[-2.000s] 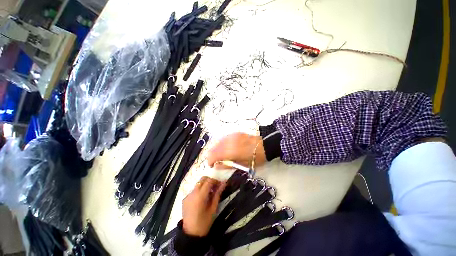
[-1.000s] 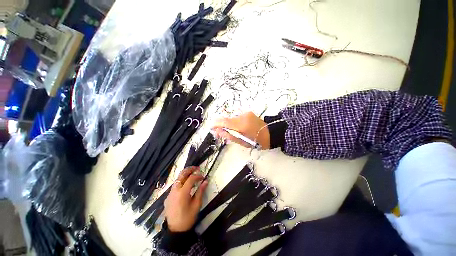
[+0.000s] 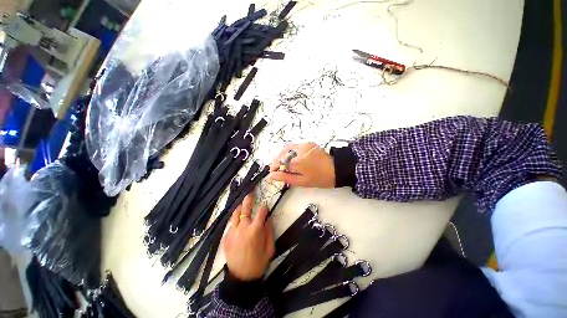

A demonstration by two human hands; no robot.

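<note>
My right hand (image 3: 303, 165) is closed around a small pale tool with a grey end (image 3: 288, 158), above the thread scraps. My left hand (image 3: 249, 241), with a ring on one finger, lies palm down over black webbing straps. A strap (image 3: 278, 200) slants between the two hands; whether the left fingers grip it is unclear. A fan of straps with silver D-rings (image 3: 292, 251) lies to the right of my left hand. A larger row of ringed straps (image 3: 200, 180) lies to its left. The tool's tip is hidden.
Red-and-black thread snips (image 3: 380, 62) lie on the pale table (image 3: 454, 37), tied to a tan cord (image 3: 466, 69). Dark thread ends (image 3: 311, 93) are scattered beyond my hands. Clear plastic bags (image 3: 152, 115) cover straps on the left. More black straps (image 3: 245, 40) are piled at the far edge.
My right hand has moved away from the ringed fan towards the middle, and the tool has turned in the fist. My left hand shifted left, then slightly back right, with fingers now stretched forward.
</note>
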